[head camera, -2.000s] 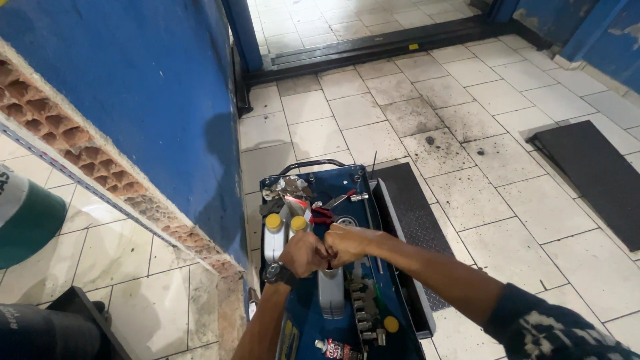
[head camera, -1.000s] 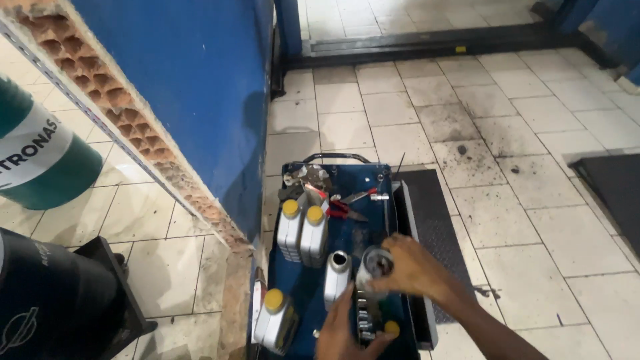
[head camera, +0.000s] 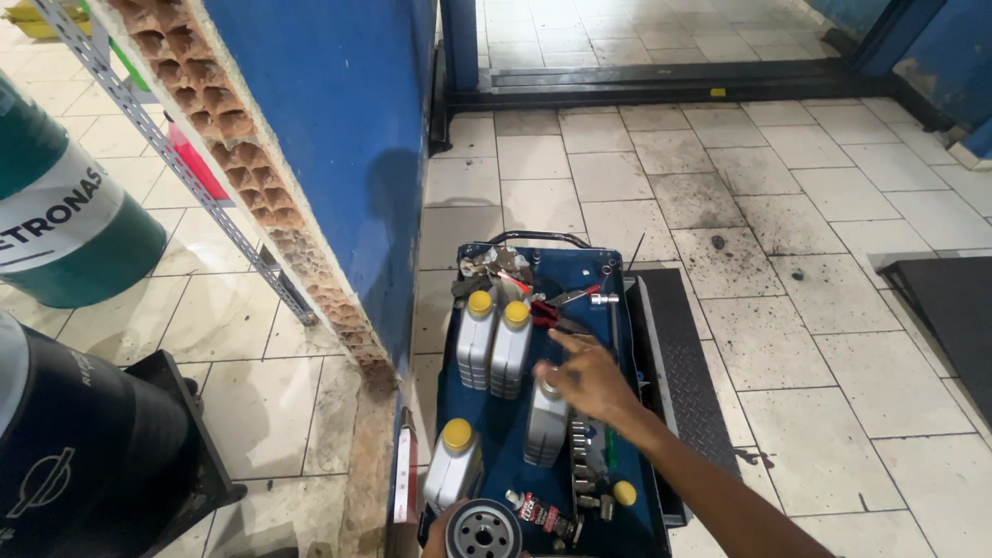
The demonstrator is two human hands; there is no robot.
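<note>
My left hand (head camera: pixel 435 538), mostly cut off by the bottom edge, holds an oil filter (head camera: pixel 484 530) with its perforated end facing up. My right hand (head camera: pixel 593 380) is over the mouth of an uncapped grey oil bottle (head camera: pixel 546 426), fingers spread; whether it touches the bottle is unclear. Two grey bottles with yellow caps (head camera: pixel 496 349) stand side by side just left of it. Another yellow-capped bottle (head camera: pixel 453 469) is near the trolley's left edge. A loose yellow cap (head camera: pixel 624 493) lies at the right, beside a row of sockets (head camera: pixel 580 457). A small tube (head camera: pixel 542 511) lies by the filter.
The blue tool trolley (head camera: pixel 496 422) also carries red-handled pliers (head camera: pixel 552 316) and crumpled rags (head camera: pixel 496 267). A blue wall with exposed brick (head camera: pixel 232 116) runs along the left, with drums (head camera: pixel 70 194) beyond it. A black ramp (head camera: pixel 949 310) lies on the tiles at right.
One second ago my right hand held a round part beside the open bottle; now it is over the bottle's mouth. The filter is now in my left hand near the bottom edge.
</note>
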